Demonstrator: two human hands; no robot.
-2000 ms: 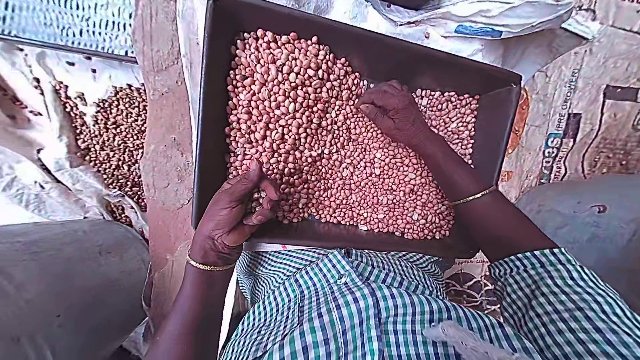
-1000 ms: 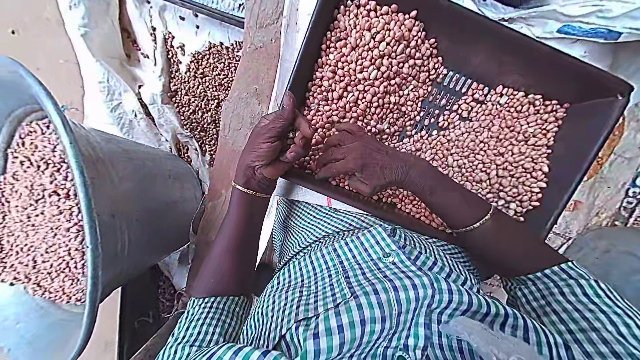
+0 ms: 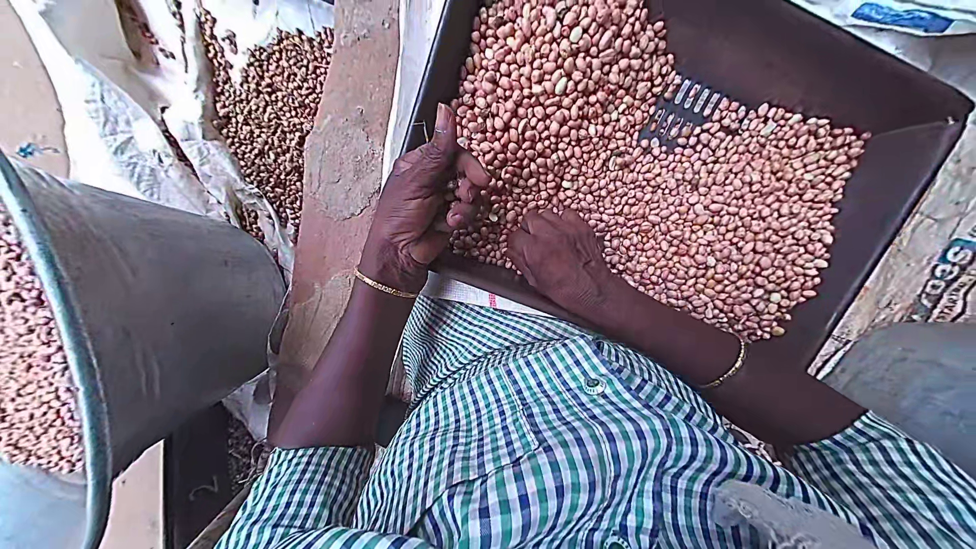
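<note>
Shelled peanuts (image 3: pixel 732 206) lie spread over a dark tray (image 3: pixel 907 160) with a slotted bottom, part of which shows near its middle. My left hand (image 3: pixel 431 202) is at the tray's left edge, thumb up and fingers curled; small pieces seem to sit within the fingers, too hidden to name surely. My right hand (image 3: pixel 560 255) reaches over the near rim, its fingers bent down onto the peanuts close to my left hand. What the right fingertips hold, if anything, is out of sight.
A metal bucket (image 3: pixel 175 320) with peanuts in it stands at the left. Beyond it, darker nuts or pods (image 3: pixel 271 114) lie on white sacking (image 3: pixel 114 99), beside a worn reddish ledge (image 3: pixel 347 152). Another grey rounded vessel (image 3: pixel 907 381) is at the right edge.
My right hand has moved left across the tray from its far middle to beside my left hand. Slots in the tray's bottom now show. The view has swung left, bringing in the bucket.
</note>
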